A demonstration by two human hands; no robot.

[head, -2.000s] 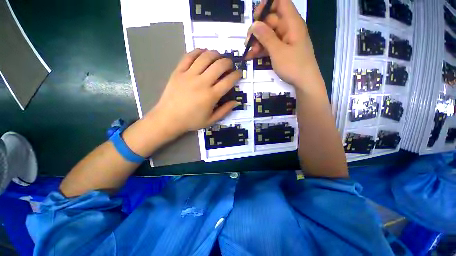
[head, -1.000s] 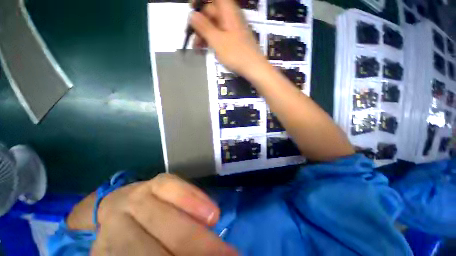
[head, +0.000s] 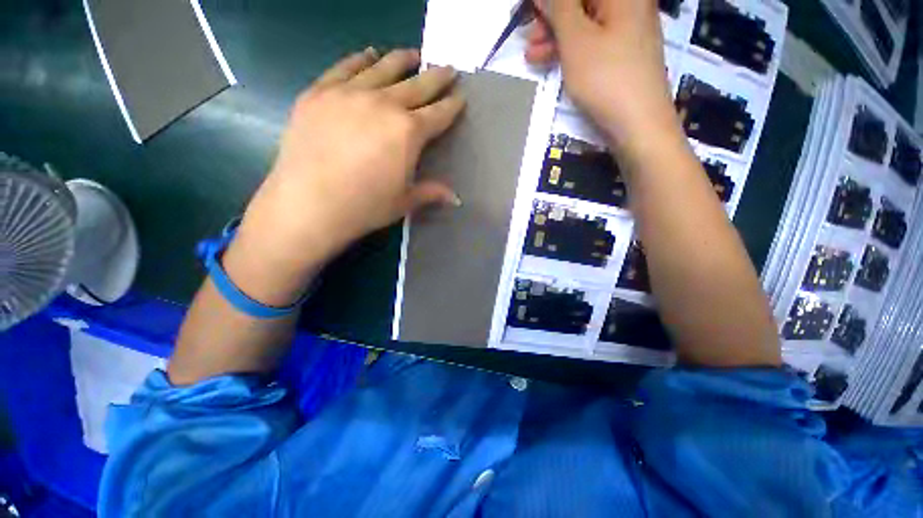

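Observation:
My left hand [head: 359,152] lies spread on the left edge of the grey-brown liner sheet [head: 460,243], fingertips near the border with its white end. My right hand [head: 607,71] holds dark pointed tweezers [head: 506,35]; their tip touches or hovers over that border, just right of my left fingertips. No piece can be made out at the tip. The white blister tray [head: 516,329] with black circuit boards [head: 572,233] lies right of the liner; my right forearm covers part of it.
A second liner sheet [head: 162,61] lies at the upper left. A fan [head: 35,238] stands at the left edge. Stacked trays [head: 810,202] with boards are at the right, with another tray at the upper right. The bench mat [head: 273,61] is dark green.
My left hand has moved from near the camera down onto the liner. My right hand still holds the tweezers at the liner's top border. The camera view has shifted and tilted.

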